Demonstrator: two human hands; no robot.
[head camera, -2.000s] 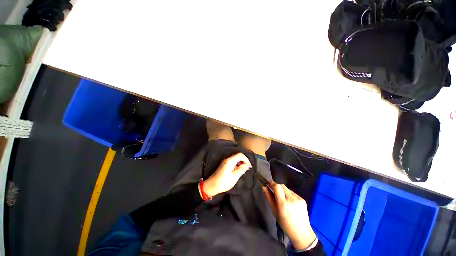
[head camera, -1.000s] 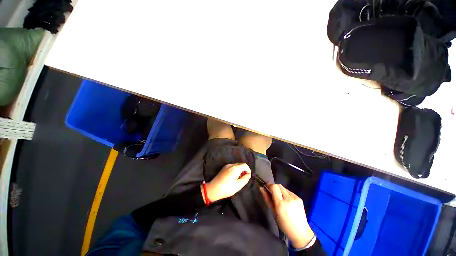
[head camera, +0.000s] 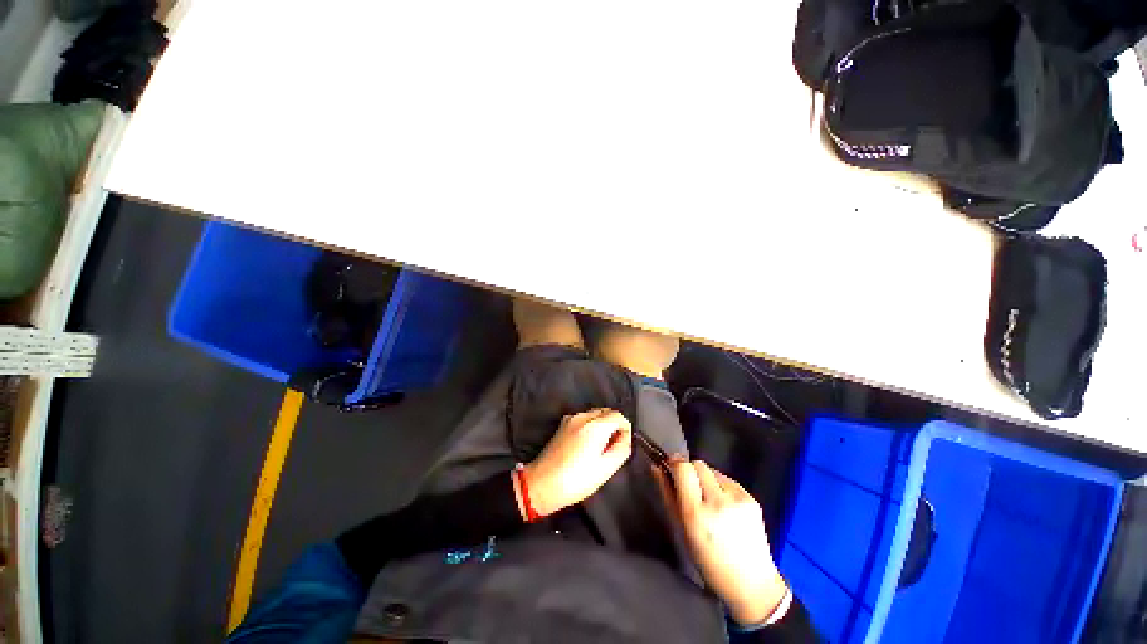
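A black pouch (head camera: 543, 396) lies in my lap, hard to tell from the dark grey apron (head camera: 528, 591). My left hand (head camera: 581, 463) is closed on the pouch's right side, fingertips pinching its edge. My right hand (head camera: 727, 528) is just right of it and holds a thin dark tool (head camera: 653, 449), probably snips, its tip pointing up-left to the pouch edge by my left fingers. The blades are too small to make out.
A white table (head camera: 503, 151) spans the view beyond my lap. A pile of black pouches (head camera: 937, 94) and one single pouch (head camera: 1047, 325) lie at its right. Blue bins stand below, left (head camera: 245, 296) and right (head camera: 1006, 541). A green bundle (head camera: 44, 189) is at far left.
The view has shifted slightly, so the table pile sits a little higher and further left. My hands keep nearly the same hold, with the tool tip close to my left fingers.
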